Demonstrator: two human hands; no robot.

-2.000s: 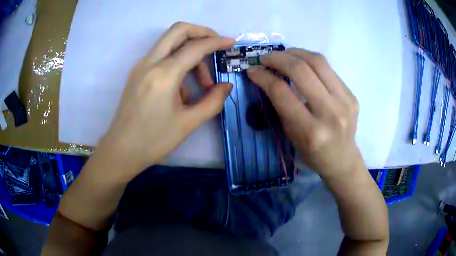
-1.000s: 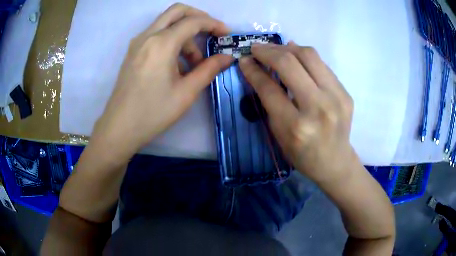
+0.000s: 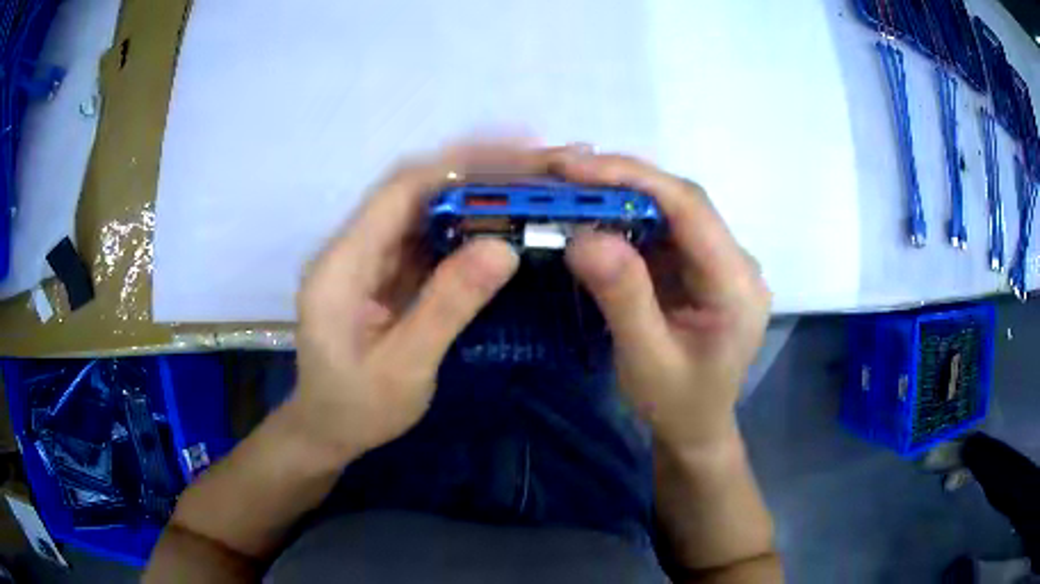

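Note:
The blue power bank housing (image 3: 547, 203) is tilted up so its port end faces me, with a red port and darker slots showing. Part of the circuit board (image 3: 545, 236), with a white component, shows just inside that end. My left hand (image 3: 393, 285) grips the housing's left side, thumb on the board area. My right hand (image 3: 679, 285) grips the right side, thumb also at the board. Both hands are slightly blurred. The rest of the shell's inside is dark and mostly hidden.
Blue cables (image 3: 901, 148) and dark shells (image 3: 929, 40) lie at the table's right. A black rectangular piece (image 3: 71, 274) lies at left. Below the table are a shell bin (image 3: 171, 399) and a board crate (image 3: 901, 382). A person's foot shows at lower right.
The housing has been tipped from lying flat and open to port end towards me. Both hands have shifted from the board's parts to gripping its two sides. The view has shifted.

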